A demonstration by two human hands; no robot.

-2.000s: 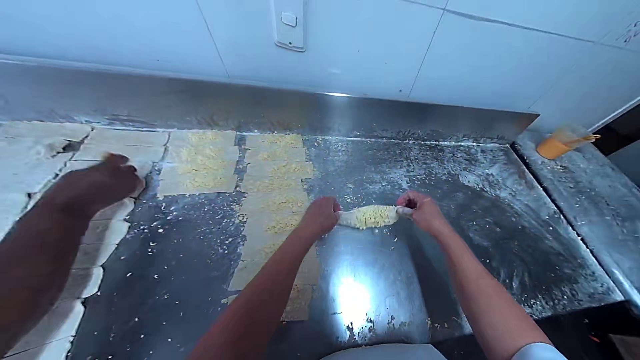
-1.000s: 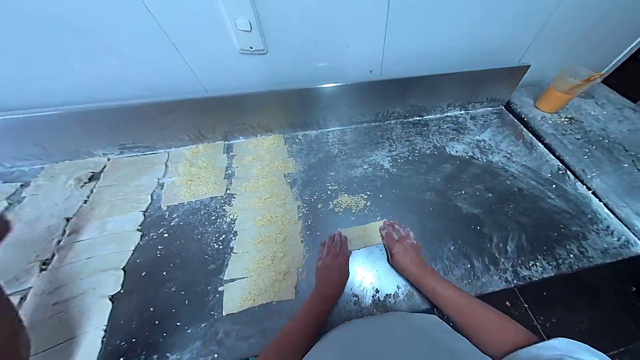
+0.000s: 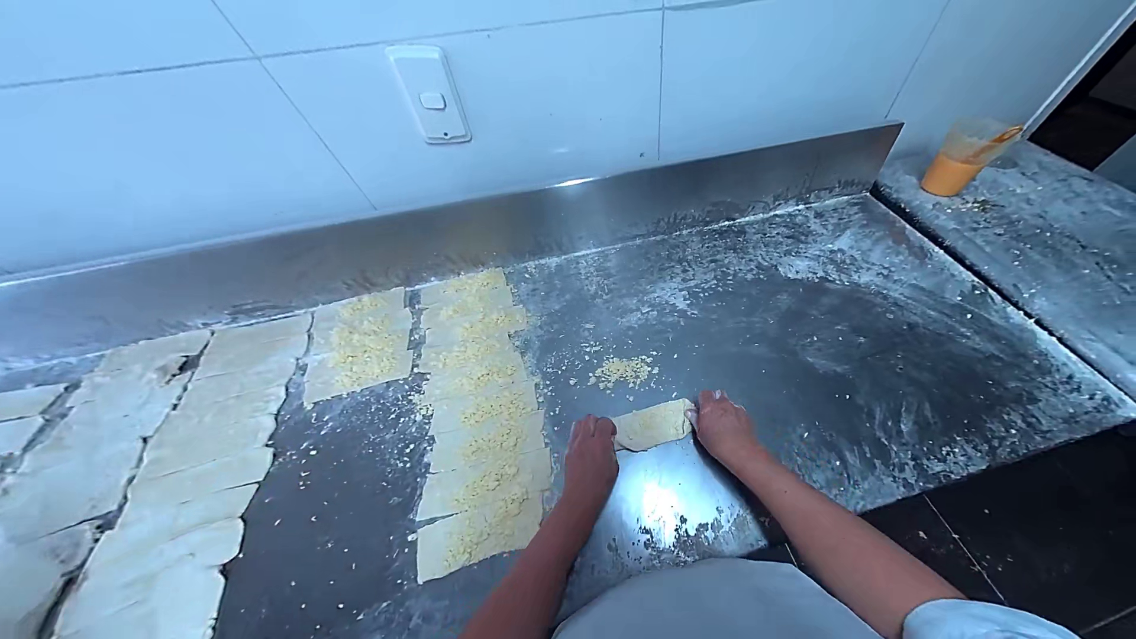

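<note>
A folded or rolled piece of dough (image 3: 655, 426) lies on the steel worktop near its front edge. My left hand (image 3: 593, 453) grips its left end, and my right hand (image 3: 726, 428) pinches its right end. Just behind it is a small scatter of yellowish crumbly filling (image 3: 624, 372). Left of my hands runs a column of overlapping dough pieces topped with the same filling (image 3: 488, 435). A shorter group of topped dough pieces (image 3: 359, 348) is beside that column. Farther left, rows of plain dough pieces (image 3: 200, 453) overlap one another.
A steel backsplash (image 3: 568, 213) runs along the wall below a switch plate (image 3: 429, 94). At the back right, a clear container of orange liquid (image 3: 958, 169) with an orange utensil stands on the adjoining counter (image 3: 1065, 240). Flour dusts the worktop (image 3: 799, 355).
Two seconds ago my hands held a filling-covered dough piece farther back; it is now folded or rolled near the front edge. Another person's hand at the left has gone out of view.
</note>
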